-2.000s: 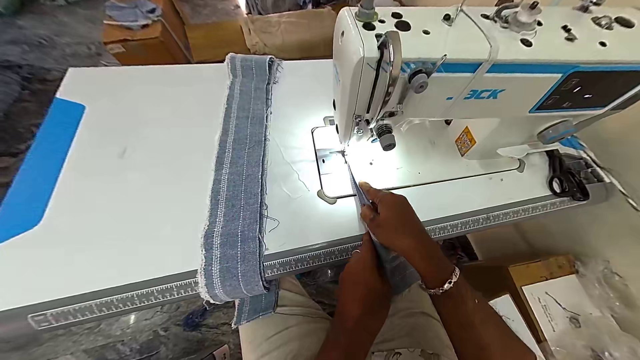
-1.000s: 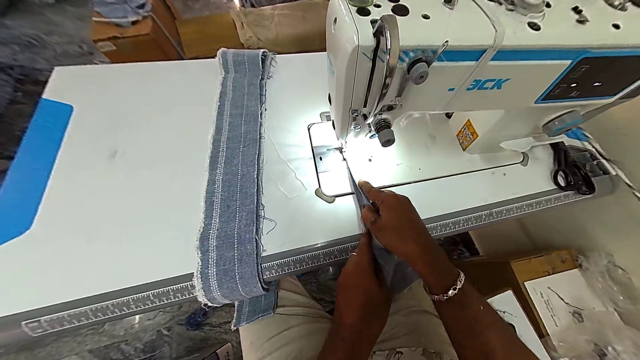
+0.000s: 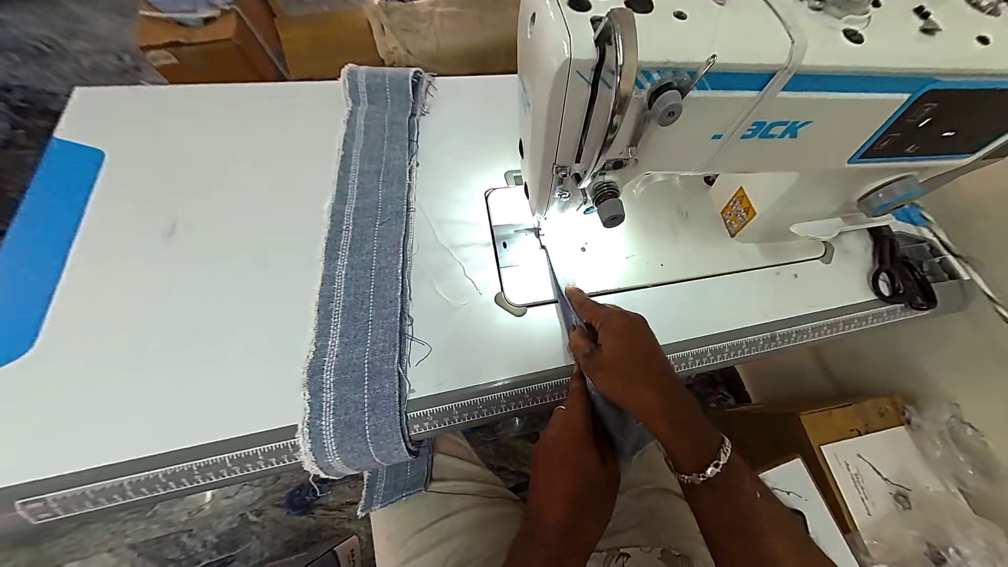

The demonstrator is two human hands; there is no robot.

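A blue denim piece (image 3: 563,311), seen nearly edge-on, runs from the needle area of a white Jack sewing machine (image 3: 669,126) down over the table's front edge. My right hand (image 3: 626,350), with a bracelet at the wrist, pinches it on the table just in front of the needle plate (image 3: 524,272). My left hand (image 3: 575,449) grips its hanging part below, at the table edge. To the left, a stack of long denim strips (image 3: 366,276) with white stitch lines and frayed edges lies across the table, its ends hanging over the front. The needle tip is lost in the lamp's glare.
Black-handled scissors (image 3: 902,276) lie at the table's right end. A ruler strip (image 3: 488,405) follows the front edge of the white table (image 3: 197,236). Loose threads lie left of the needle plate. Cardboard boxes (image 3: 213,47) stand behind; another box (image 3: 854,417) and clear plastic are at lower right.
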